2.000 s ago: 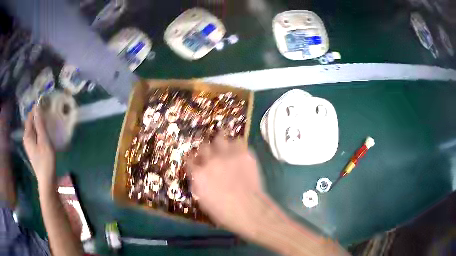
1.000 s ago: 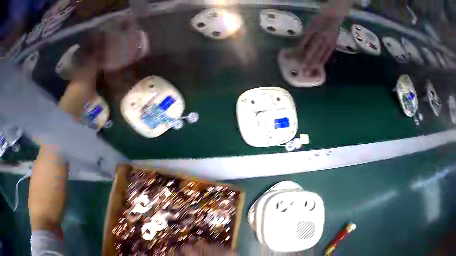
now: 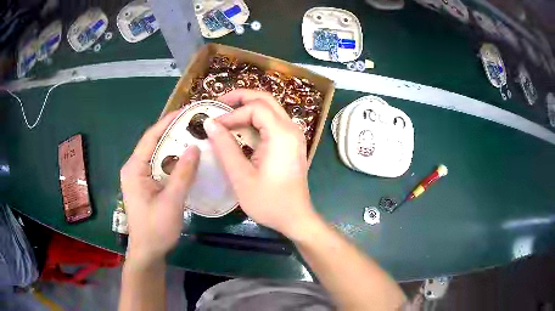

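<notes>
A white housing cover (image 3: 210, 188) is held open side up in front of the parts box, with round holes near its upper left edge. My left hand (image 3: 152, 188) grips it from the left, thumb on its inner face. My right hand (image 3: 265, 164) is over its right side, with fingertips at a hole where a dark round ring (image 3: 198, 126) shows. Whether the fingers pinch another ring is hidden. The cardboard parts box (image 3: 329, 100), full of shiny copper rings, lies behind the hands, partly covered by them.
Stacked covers (image 3: 380, 143) are right of the box. A red and yellow screwdriver (image 3: 429, 182) and two loose discs (image 3: 371, 214) lie further right. A smartphone (image 3: 74, 177) and white cable (image 3: 30, 124) are left. Housings with circuit boards (image 3: 331, 36) stand beyond the white strip (image 3: 420, 94).
The view has tilted back down to the box. My left hand, earlier reaching beyond the strip, now holds a cover before the box, and my right hand has come onto it.
</notes>
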